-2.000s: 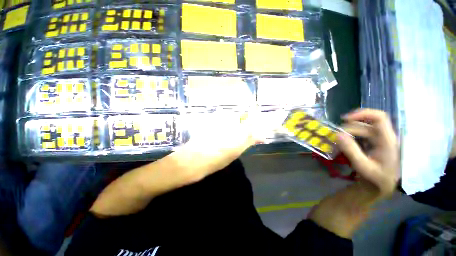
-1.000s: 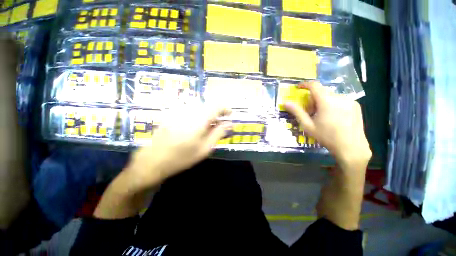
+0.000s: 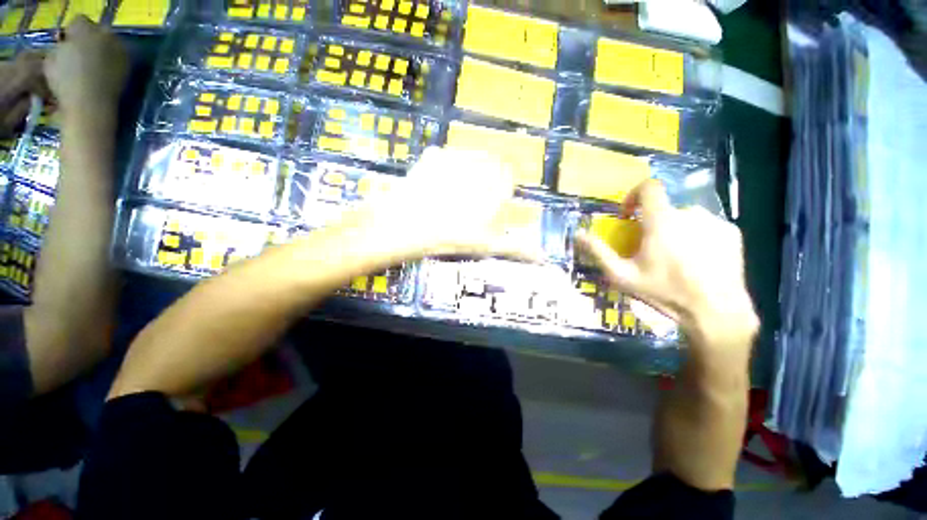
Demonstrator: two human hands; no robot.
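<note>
A clear blister tray [image 3: 417, 295] holds patterned panels [image 3: 370, 71] in its two left columns and yellow-faced panels [image 3: 637, 67] in its right columns. The front pockets at right hold patterned panels, partly hidden by glare. My right hand [image 3: 681, 254] is at the right column, second row from the front, with thumb and index finger pinching a yellow-faced panel [image 3: 616, 234]. My left hand [image 3: 462, 198] is over the column beside it. It is washed out by glare, and its fingertips and anything in them cannot be made out.
Stacked trays [image 3: 821, 223] with a white sheet [image 3: 894, 274] on top stand at right. The dark green mat [image 3: 757, 132] shows between them and the tray. Another person's arm [image 3: 86, 193] reaches over a second tray at left. A red stool [image 3: 767, 447] is below the bench edge.
The patterned panel held by my right hand two seconds ago is out of that hand. My right hand has moved to a yellow-faced panel. My left hand has moved from the front row to farther back.
</note>
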